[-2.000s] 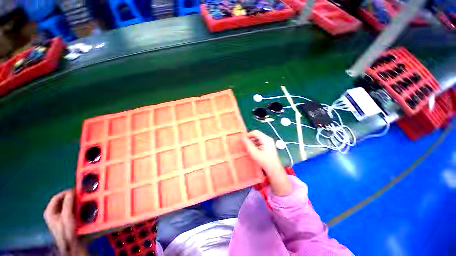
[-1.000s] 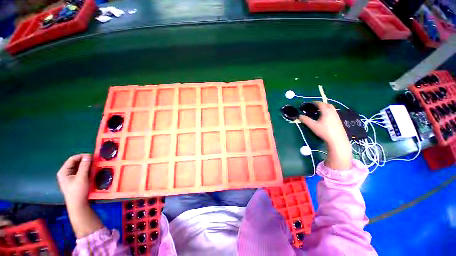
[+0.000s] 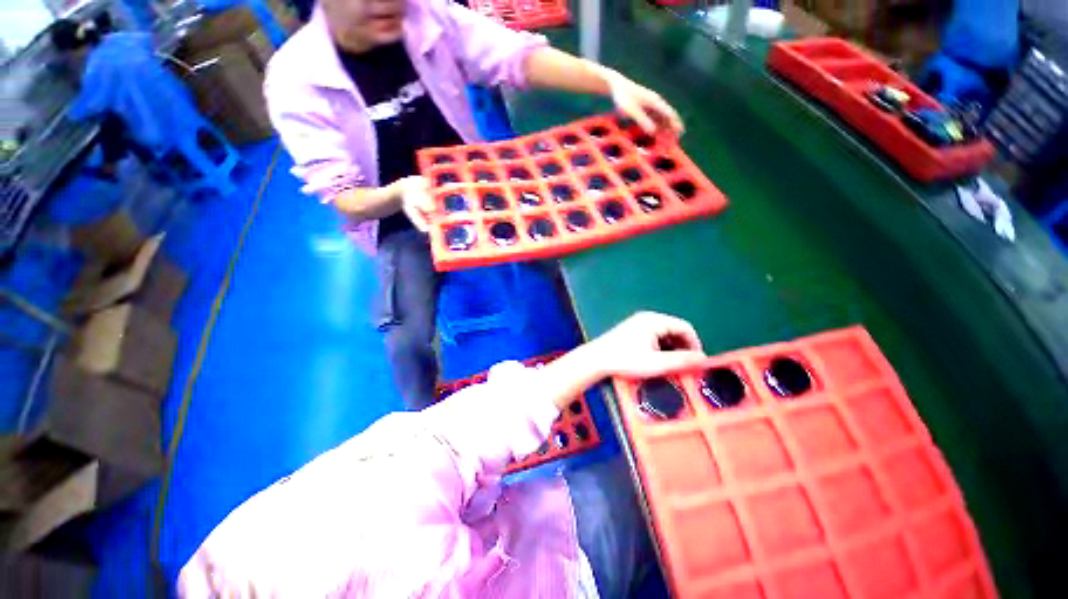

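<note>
The large red-orange sorting tray [image 3: 767, 456] lies before me on the green bench, cut off by the lower edge. Three black round watch bodies [image 3: 723, 386] sit in pockets along its near-left side; the other visible pockets are empty. My left hand [image 3: 658, 342] is at the tray's corner beside the watches, fingers curled; whether it grips the tray or a watch cannot be told. My right hand is out of the picture.
A person in a pink smock [image 3: 340, 117] stands at left, holding a red tray full of watches [image 3: 562, 193] over the bench edge. A lower tray with watches [image 3: 574, 433] is beside me. A red parts bin [image 3: 867, 100] stands across the bench. Cardboard boxes [image 3: 111, 351] are on the floor.
The view has swung left. The coworker and the full tray have come into view. My right hand, which was at the watches by the chargers, has left the picture with them.
</note>
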